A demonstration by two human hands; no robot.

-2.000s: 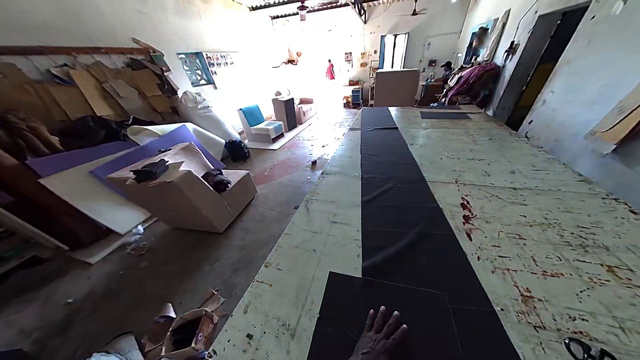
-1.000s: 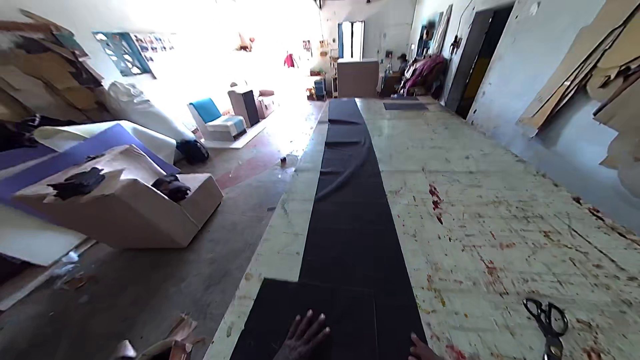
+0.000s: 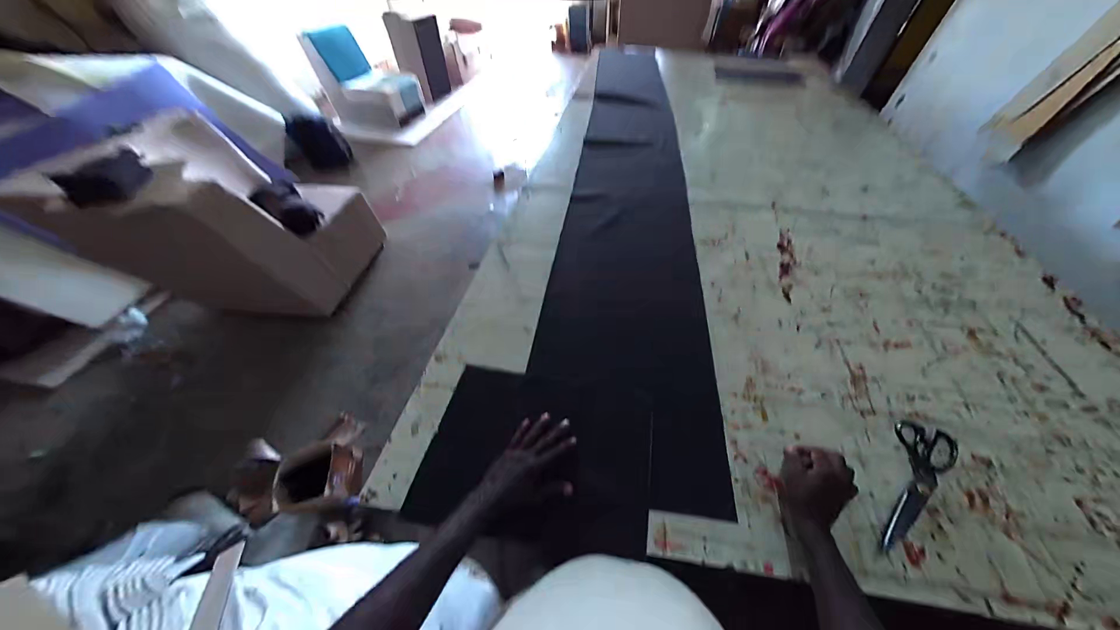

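A long strip of black fabric runs down the worktable, with a wider black piece at its near end. My left hand lies palm down on that wider piece, fingers spread. To the right of the cloth, my right hand rests on the table, its fingers curled; I cannot tell whether anything is inside them. Black-handled scissors lie just right of my right hand, blades toward me. A thin pale line shows on the black fabric between my hands.
The stained pale tabletop stretches far ahead. On the floor to the left stands an angular beige seat frame with dark cloths on it. A blue and white chair is farther back. An open cardboard box sits by the table's near left edge.
My right hand, only partly in view one second ago at the strip's right edge, is now curled on the bare tabletop beside the scissors. My left hand stays on the fabric. The view has tilted down.
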